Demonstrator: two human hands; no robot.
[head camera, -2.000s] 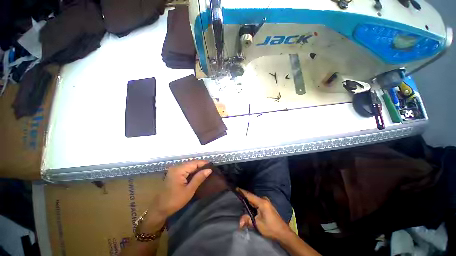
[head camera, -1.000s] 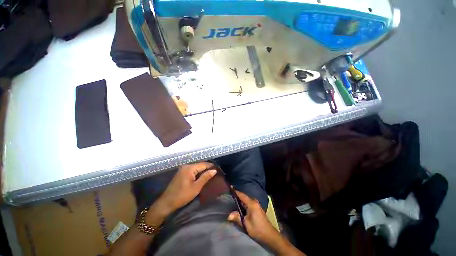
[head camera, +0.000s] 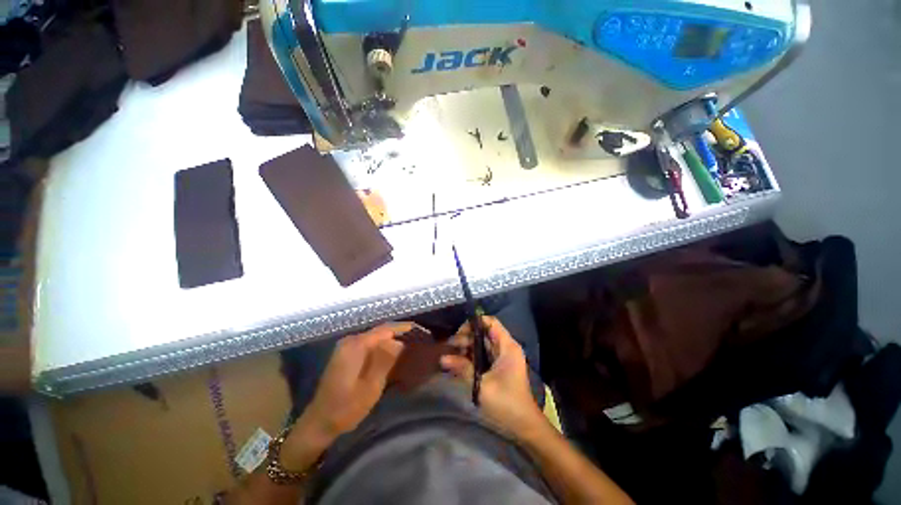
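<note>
My left hand (head camera: 358, 378) holds a small brown cloth piece (head camera: 420, 357) over my lap, below the table's front edge. My right hand (head camera: 497, 373) grips black fabric shears (head camera: 471, 296), with the blades pointing up over the table edge; they look closed or nearly so. The handles are partly hidden by my fingers. Two brown rectangles lie on the table: a dark one (head camera: 207, 223) at the left and a slanted short stack (head camera: 327, 214) near the needle area.
The white JACK sewing machine (head camera: 553, 59) stands at the back. A tool tray (head camera: 743, 176) is at the table's right end. Brown cloth piles (head camera: 183, 39) lie at the far left, with more cloth heaped (head camera: 692, 316) at right. A cardboard box (head camera: 148, 434) is at lower left.
The shears have moved from beside the cloth piece on my lap to pointing upward, their blades now over the table edge. The view has shifted, so the table appears further left than at first.
</note>
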